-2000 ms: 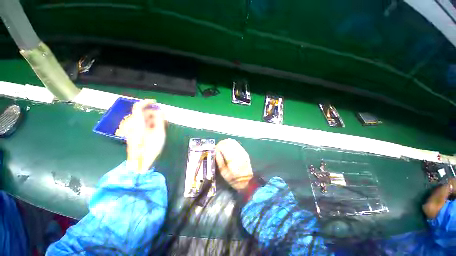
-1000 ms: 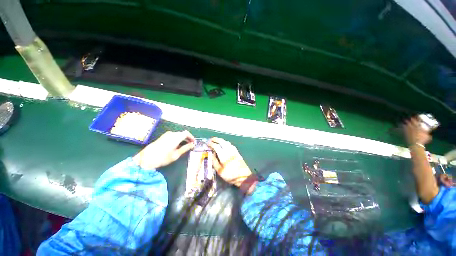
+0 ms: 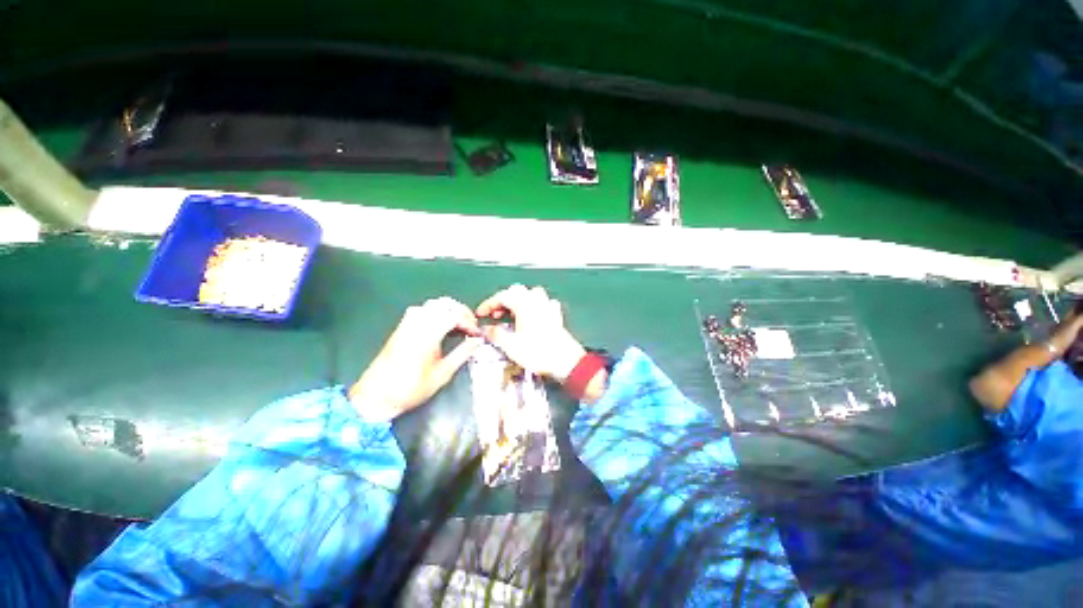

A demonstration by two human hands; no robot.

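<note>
An open phone unit [image 3: 513, 418], silvery with orange-yellow patches, lies before me on the dark-green mat. My left hand [image 3: 418, 352] is at its far left corner, thumb and fingertips pinched together. My right hand [image 3: 531, 333] is at the far end too, fingers curled over it, its fingertips meeting the left ones. Something tiny and reddish shows between the fingertips; what it is cannot be told. The fingers hide the unit's far end.
A blue bin [image 3: 166, 264] with pale bits stands left. A clear sheet [image 3: 819, 371] with dark red-brown bits [image 3: 734, 342] and a white piece [image 3: 773, 343] lies right. Units [image 3: 656, 190] and a long black tray [image 3: 297, 145] are on the belt. Another person's hand [image 3: 1024, 366] is far right.
My left hand has come from the blue bin to the unit, and both hands now meet at its far end. The view has shifted. The other person's arm has come back from the belt.
</note>
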